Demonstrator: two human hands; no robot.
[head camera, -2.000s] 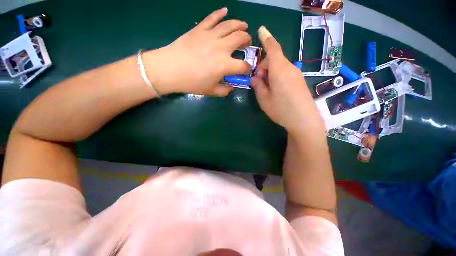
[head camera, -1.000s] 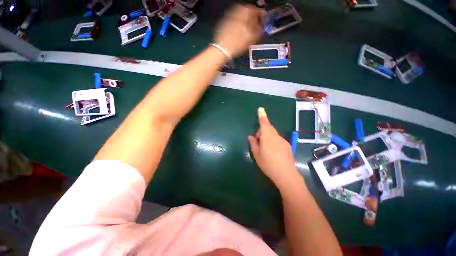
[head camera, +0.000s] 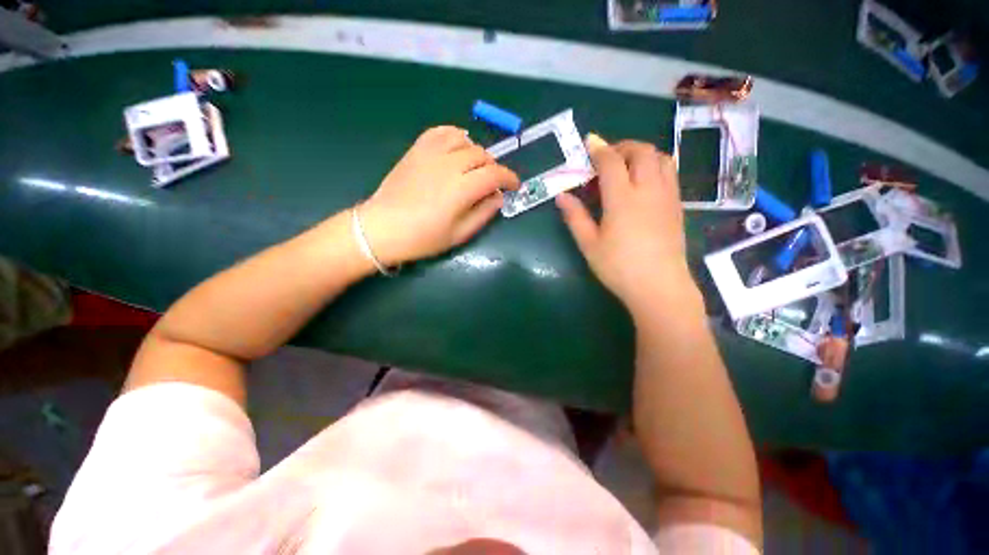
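A white housing frame (head camera: 572, 134) with a large window lies tilted between my hands, low over the green bench. A green circuit board (head camera: 531, 196) shows along its near edge, with thin red wire beside it. A blue battery (head camera: 497, 117) sticks out past the frame's far left corner. My left hand (head camera: 442, 186) grips the frame's left end. My right hand (head camera: 629, 211) holds its right end between thumb and fingers. Something dark red shows partly under the right fingers; most of it is hidden.
The dark green bench (head camera: 325, 141) has a pale curved strip (head camera: 521, 64) along its far side. A part-built unit (head camera: 717, 152) lies right of my right hand, above a pile with an outer cover (head camera: 775, 263). Two stacked frames (head camera: 168, 132) lie left. More units (head camera: 664, 13) lie beyond the strip.
My left hand has come back from beyond the strip and now holds a frame in front of me. My right hand, empty a second ago, has closed on its right end.
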